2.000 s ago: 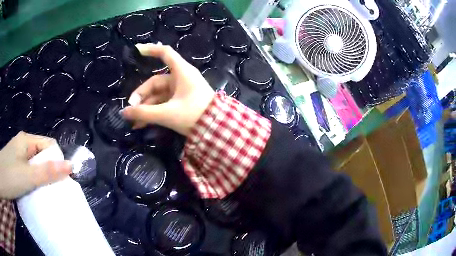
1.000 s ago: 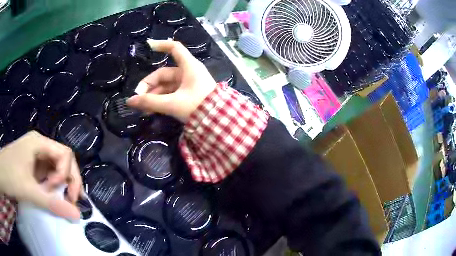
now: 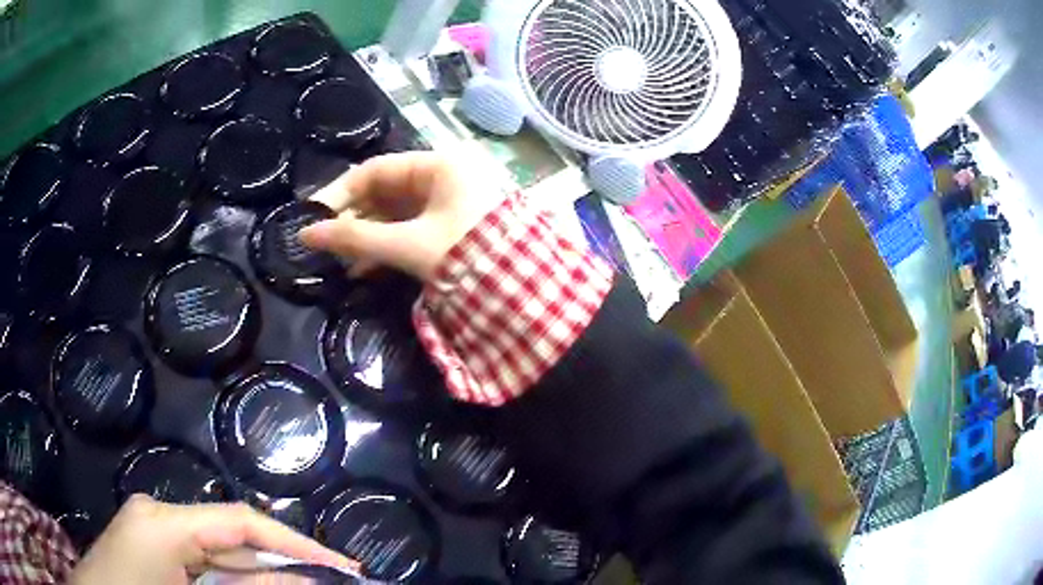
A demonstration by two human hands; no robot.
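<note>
A black blister tray (image 3: 204, 232) holds rows of glossy round black lids. Lids in the nearer rows, such as this lid (image 3: 201, 315), show pale printed lines; those farther back look plain. My right hand (image 3: 383, 215) is over a lid (image 3: 295, 249) with thumb and fingertips at its right side; whether a label is pinched there I cannot tell. My left hand (image 3: 194, 544) is at the bottom edge, partly cut off, holding a label sheet (image 3: 275, 562). Only a thin white and dark strip of the sheet shows.
A white fan (image 3: 621, 71) stands beyond the tray, with a pink item (image 3: 673, 219) beside it. Dark shiny stacked trays (image 3: 789, 91) are behind. An open cardboard carton (image 3: 801, 331) stands right, near a blue crate (image 3: 875, 171). The green conveyor (image 3: 137, 34) runs at upper left.
The view has shifted, so tray and fan appear farther left. My left hand is lower and farther right, and most of the sheet has left view. My right hand's raised finger has come down towards the thumb.
</note>
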